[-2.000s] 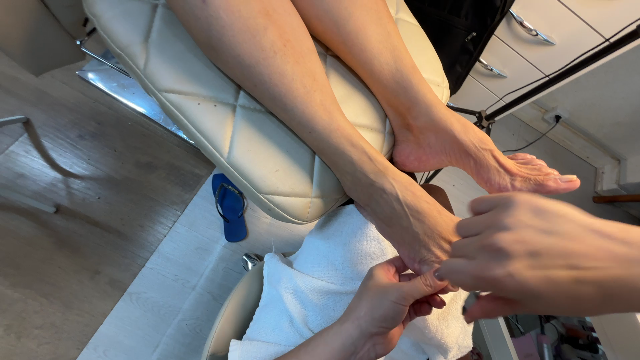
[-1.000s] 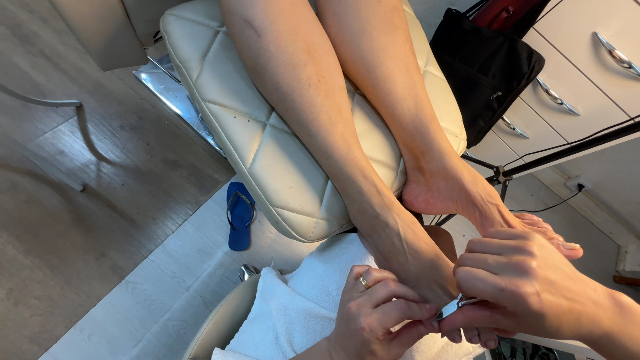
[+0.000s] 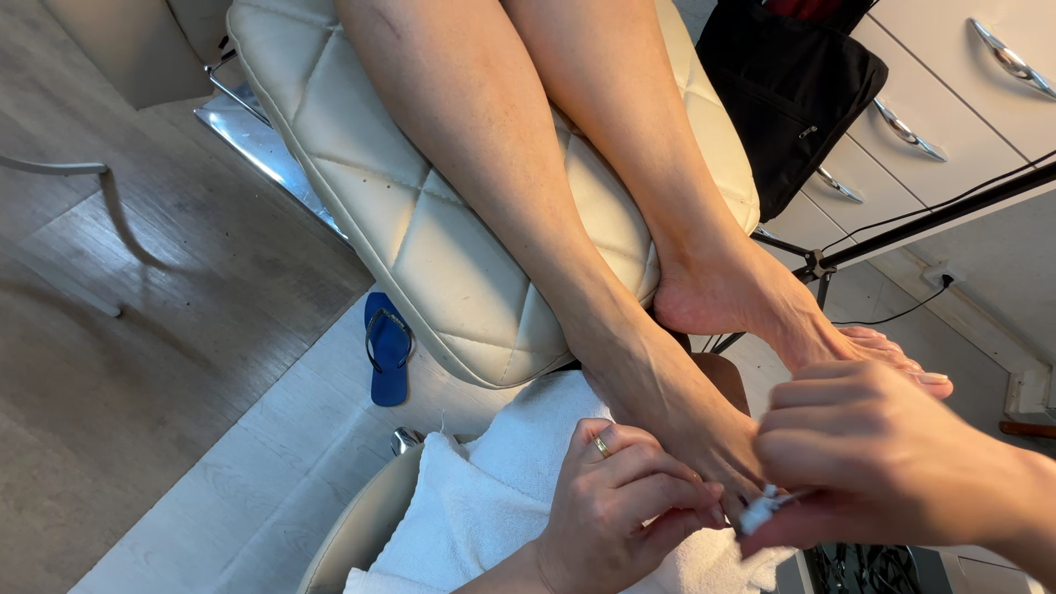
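Another person's legs lie on a quilted cream cushion point(image 3: 462, 239), with one bare foot point(image 3: 685, 404) stretched over a white towel point(image 3: 487, 487) and the other foot point(image 3: 767, 305) beyond it. My left hand point(image 3: 635, 503), a ring on one finger, pinches at the toes of the nearer foot. My right hand point(image 3: 866, 462), blurred, grips a small metal tool point(image 3: 763, 507) with its thumb and fingers beside those toes. The tool's kind is too blurred to tell, and my hands partly hide the toes.
A blue flip-flop point(image 3: 388, 351) lies on the floor left of the towel. A black bag point(image 3: 784, 99) hangs near white drawers point(image 3: 924, 91) at the upper right. A black stand pole point(image 3: 949, 210) crosses the right side, with a cable near it. A curved metal leg point(image 3: 115, 206) stands at left.
The metal tool shows in my right hand one second ago and now. My left hand has shifted from its thumb-up grip two seconds ago to a pinch with the ring in sight. The view has shifted.
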